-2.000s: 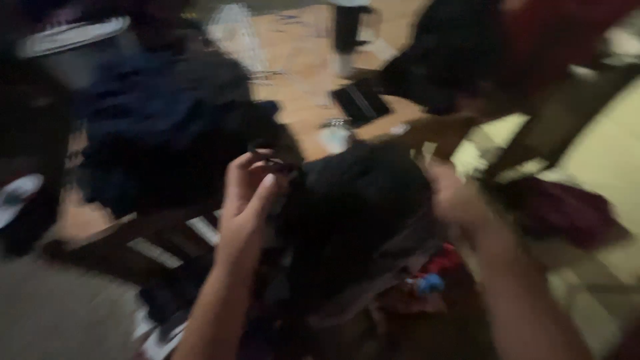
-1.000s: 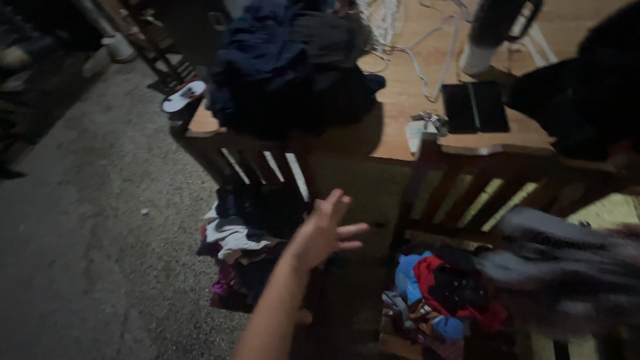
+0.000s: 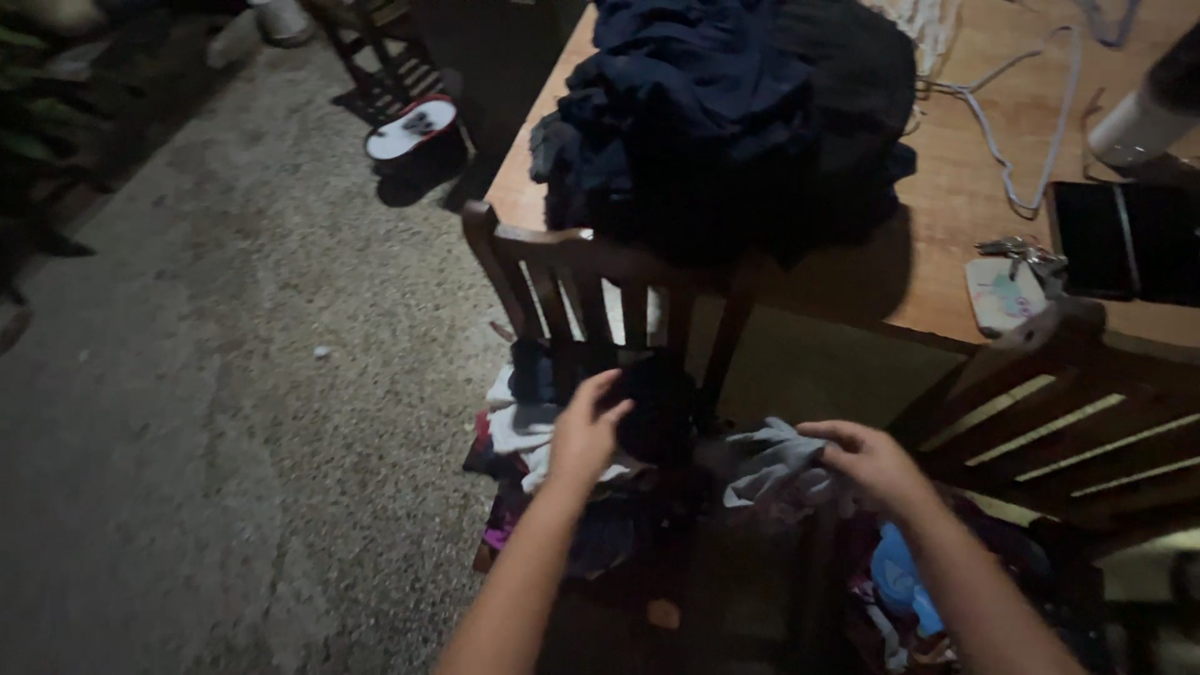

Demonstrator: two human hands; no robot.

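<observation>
My right hand (image 3: 867, 464) grips a crumpled grey cloth garment (image 3: 783, 464) between thumb and fingers, over the gap between two wooden chairs. My left hand (image 3: 591, 427) is apart from it, fingers spread and holding nothing, over a pile of folded clothes (image 3: 525, 427) on the left chair's seat. White, dark and purple pieces show in that pile. Below my right forearm lies another heap of clothes, with a blue piece (image 3: 900, 572), on the right chair. A large heap of dark clothes (image 3: 694, 112) rests on the wooden table behind the left chair.
The left chair's back (image 3: 600, 253) and the right chair's back (image 3: 1069, 403) stand against the wooden table (image 3: 947, 187). On it lie a hanger (image 3: 994, 122), keys (image 3: 1022, 248), a dark flat case (image 3: 1087, 234) and a white-based bottle (image 3: 1134, 127). A red-rimmed object (image 3: 412, 129) is at upper left.
The view has swung left. My right hand, out of clear view one second ago, now holds the grey garment. The dark cloth between my hands two seconds ago is no longer there.
</observation>
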